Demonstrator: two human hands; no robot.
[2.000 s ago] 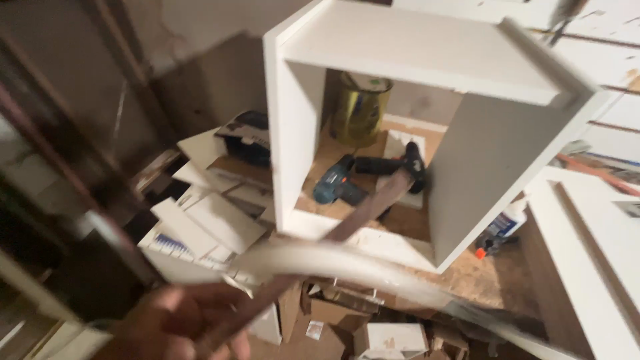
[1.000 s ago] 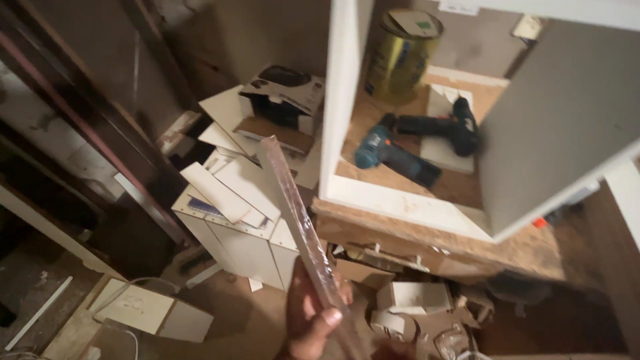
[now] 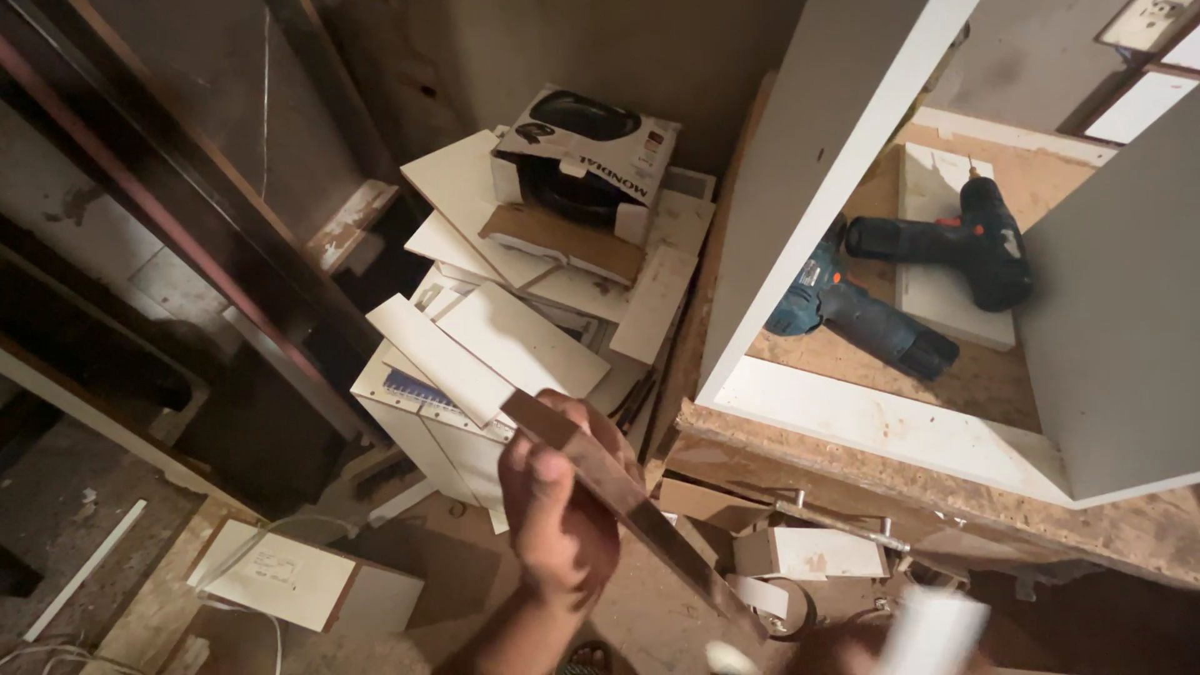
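Note:
My left hand (image 3: 562,516) is closed around a narrow brown strip (image 3: 609,478), which slants from upper left to lower right. The thumb lies on the near side and the fingers wrap behind. At the bottom right edge, my right hand (image 3: 844,649) is blurred and partly cut off, with a blurred white piece (image 3: 937,630) in its grip. To the upper right, two cordless drills, one black (image 3: 994,248) and one blue (image 3: 881,323), lie inside a white cabinet carcass (image 3: 891,422). The black one rests partly on a white board (image 3: 956,314).
Left of the cabinet, white panel offcuts (image 3: 525,328) are piled beneath an open cardboard box (image 3: 600,150). A worn wooden bench (image 3: 844,478) supports the cabinet. Dark metal bars (image 3: 187,216) stand at left. More boards (image 3: 272,572) and loose cables (image 3: 272,614) lie on the floor.
The view has swung right and down from the cabinet's front. My left hand still holds the brown strip, now tilted further left. My right hand and the white piece have come into view.

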